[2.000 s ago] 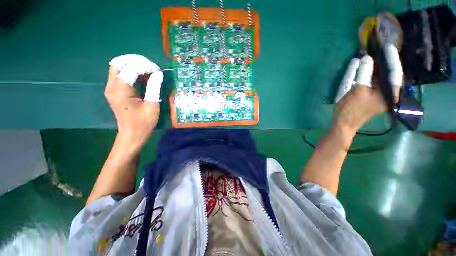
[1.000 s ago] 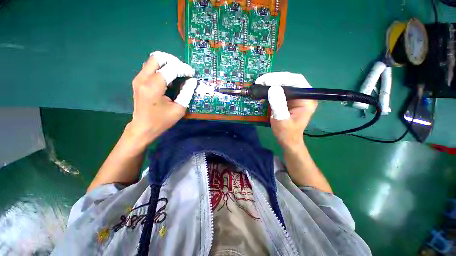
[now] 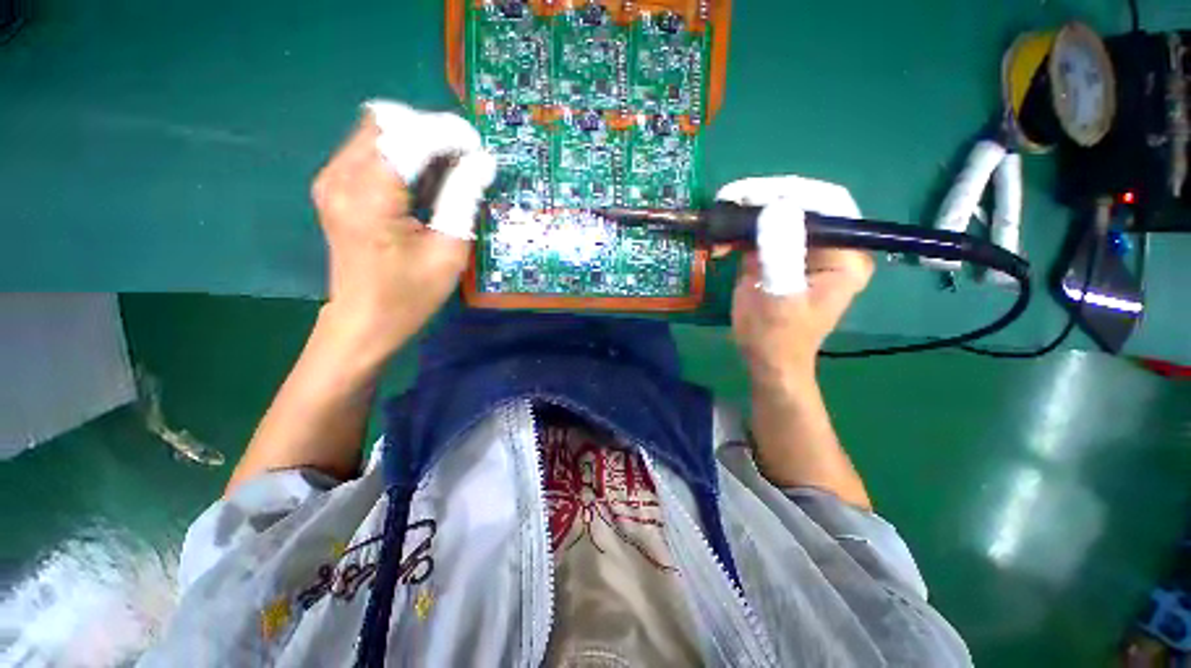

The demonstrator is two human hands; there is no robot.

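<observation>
The green circuit board panel (image 3: pixel 588 163) lies on the orange fixture (image 3: pixel 720 78), its far end cut off by the top edge. My right hand (image 3: pixel 799 268), with white finger cots, grips the black soldering iron (image 3: pixel 849 232); its tip points left over the lower middle of the panel, by a bright glare. Whether it touches cannot be told. My left hand (image 3: pixel 398 215), also in white cots, is pinched at the panel's left edge. The thin solder wire seen earlier at its fingertips is barely discernible now.
The yellow-rimmed solder reel (image 3: pixel 1081 85) and white-handled cutters (image 3: pixel 980 196) lie at the right. Beyond them are a black box (image 3: pixel 1149 163) with a red light and a small black device (image 3: pixel 1108 281) with a bright light. The iron's cord (image 3: pixel 1012 307) loops near the bench edge.
My right hand has come from the far right to the panel with the iron; in the last second its tip has shifted slightly right. My left hand has drawn slightly back from the panel.
</observation>
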